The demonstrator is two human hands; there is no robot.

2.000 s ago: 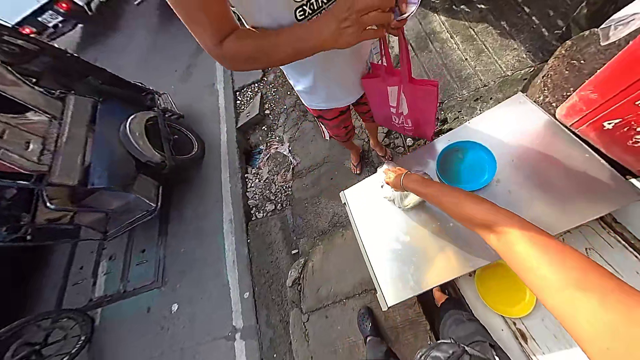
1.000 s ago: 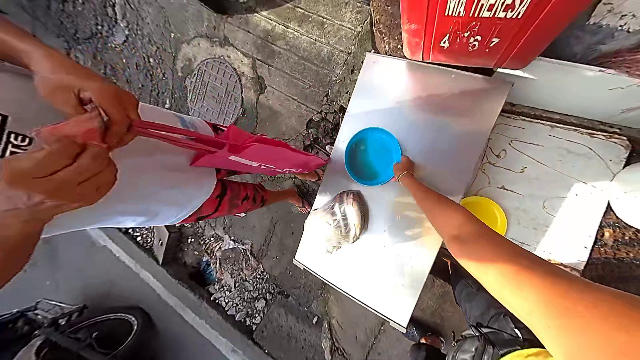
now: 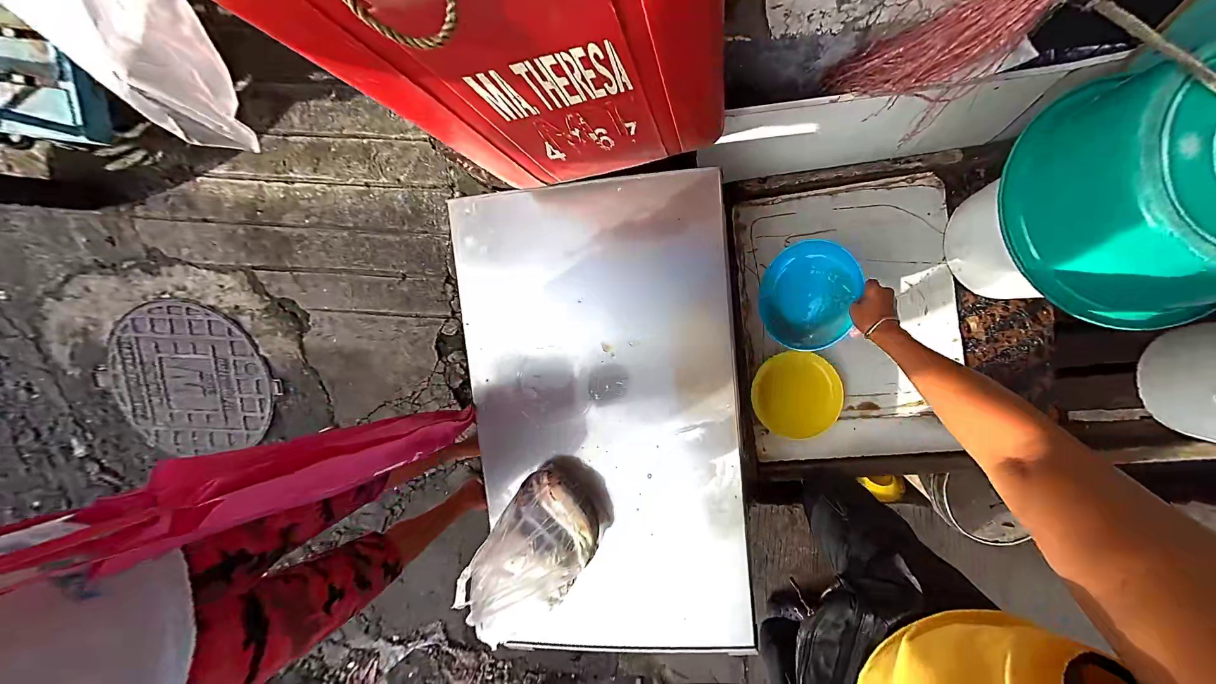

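Note:
My right hand (image 3: 872,308) grips the right rim of a round blue plastic basin (image 3: 812,294), which is above a stained white board to the right of the metal-topped table (image 3: 608,285). Below the basin, a round yellow plastic dish (image 3: 798,395) sits on the same board. A clear plastic bag (image 3: 534,551), with what looks like fish inside, lies near the table's lower left corner. My left hand is not in view.
A red container (image 3: 589,85) bearing writing stands against the table's far end. At left is another person with a pink bag (image 3: 313,475). A large green tub (image 3: 1102,209) and white containers stand at right.
My right hand has moved the blue basin off the metal table to above the white board. Earlier, it let go of the plastic bag and took the basin. The view has turned strongly.

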